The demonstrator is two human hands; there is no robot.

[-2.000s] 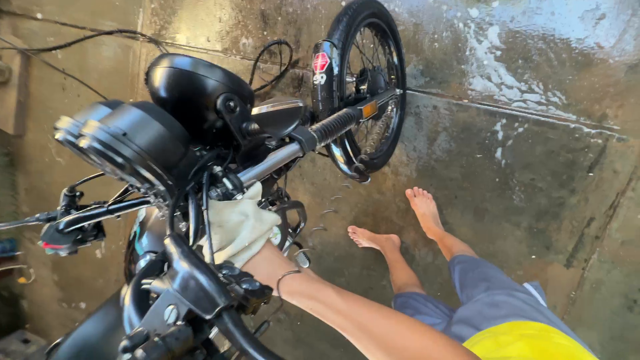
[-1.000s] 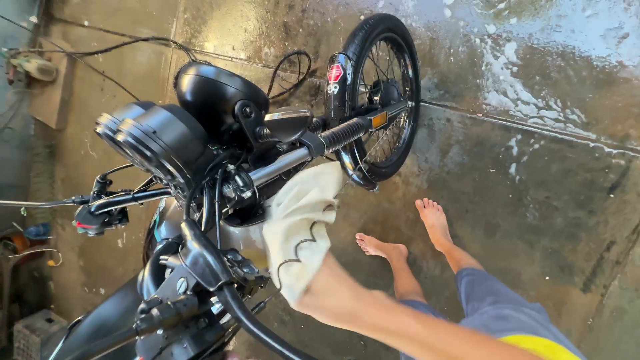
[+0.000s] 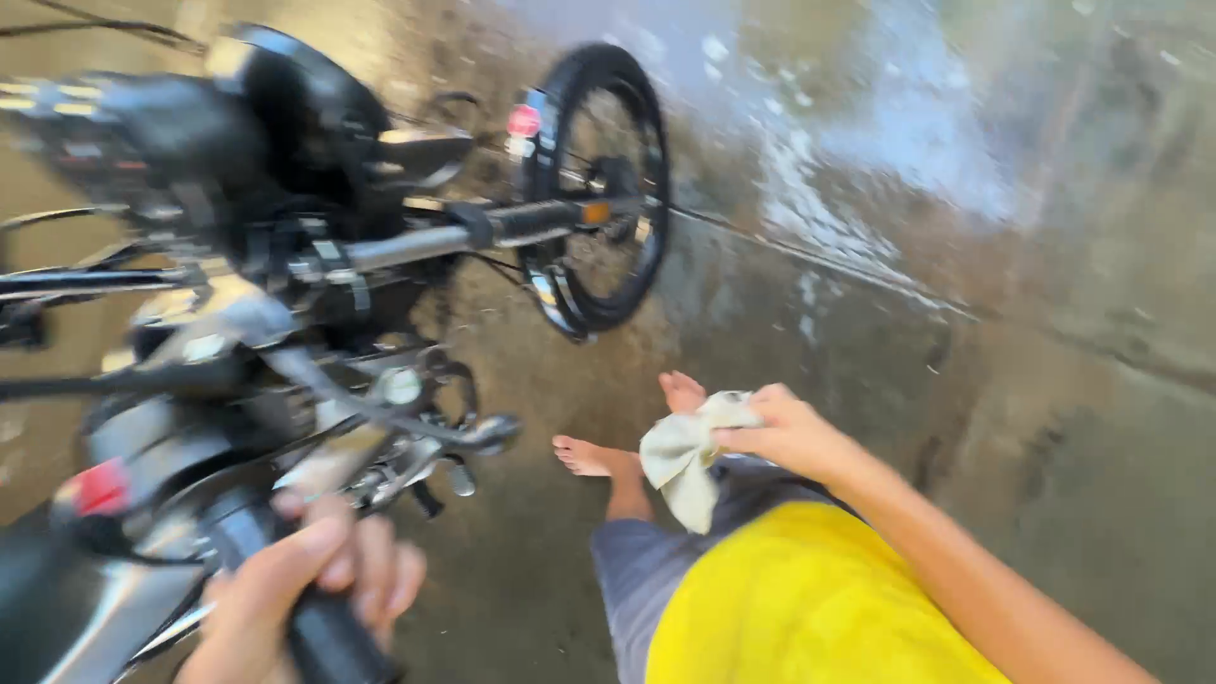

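Note:
A black motorcycle handlebar grip [image 3: 332, 638] is at the lower left, with my left hand [image 3: 285, 581] wrapped around it. Near the grip, a lever with a rounded end [image 3: 489, 432] juts to the right. My right hand [image 3: 787, 432] pinches a crumpled off-white cloth [image 3: 686, 465], which hangs away from the motorcycle, over my shorts and beside my feet. The motorcycle's round black headlight [image 3: 304, 119], metal fork tube [image 3: 408, 249] and front wheel [image 3: 655, 190] lie beyond my left hand. Motion blur hides fine detail on the handlebar parts.
Wet concrete floor [image 3: 1073, 456] with pale foamy streaks [image 3: 817, 204] lies around the wheel. Black cables [image 3: 114, 30] run across the upper left. My bare foot [image 3: 594, 458] is on the floor below the front wheel.
The cloth has moved from beside the fork and handlebar out to the right, off the motorcycle. My left hand now shows on the handlebar grip. The view has shifted and is blurred.

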